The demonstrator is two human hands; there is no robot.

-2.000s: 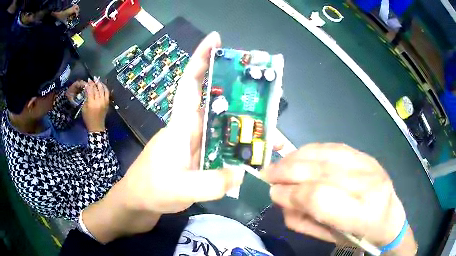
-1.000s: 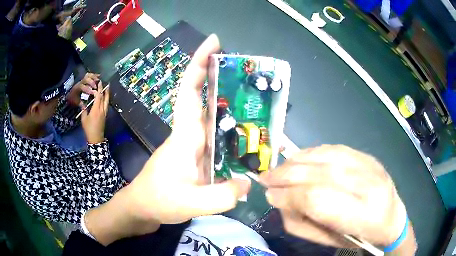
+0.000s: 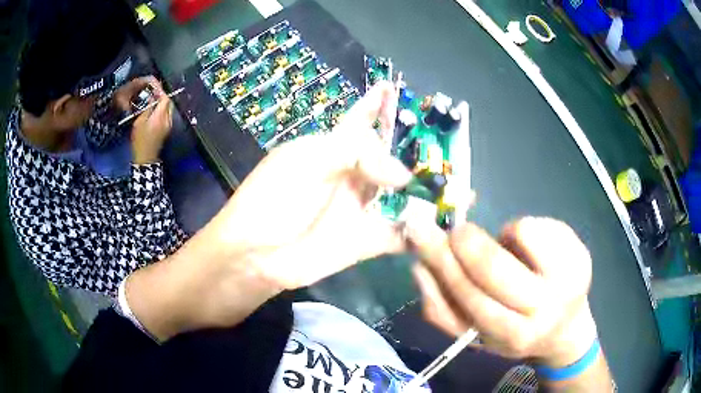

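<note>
A green power supply board [image 3: 438,142] in a pale metal frame is held tilted in front of me, blurred by motion. My left hand [image 3: 307,199] grips it from its left side, thumb over the lower part. My right hand [image 3: 507,284] is at the board's lower right corner, fingertips touching or almost touching it. A slim pale tool [image 3: 447,358] sticks out below my right hand's palm, its other end hidden in the hand. A small pale patch, perhaps tape, shows between the fingertips of both hands. The yellow transformer part is partly covered.
Rows of boards [image 3: 277,80] lie on a black mat [image 3: 327,31] at the upper left. A person [image 3: 84,169] in a checked top works at the left. A pale tape ring [image 3: 540,28] and a yellow roll [image 3: 629,185] lie at the right edge. A red bin [image 3: 188,8] is at the top.
The board has moved up and right and is tilted more. My right fingers have shifted to its lower corner, and the tool now points down from the palm. The view has shifted, moving the red bin partly out.
</note>
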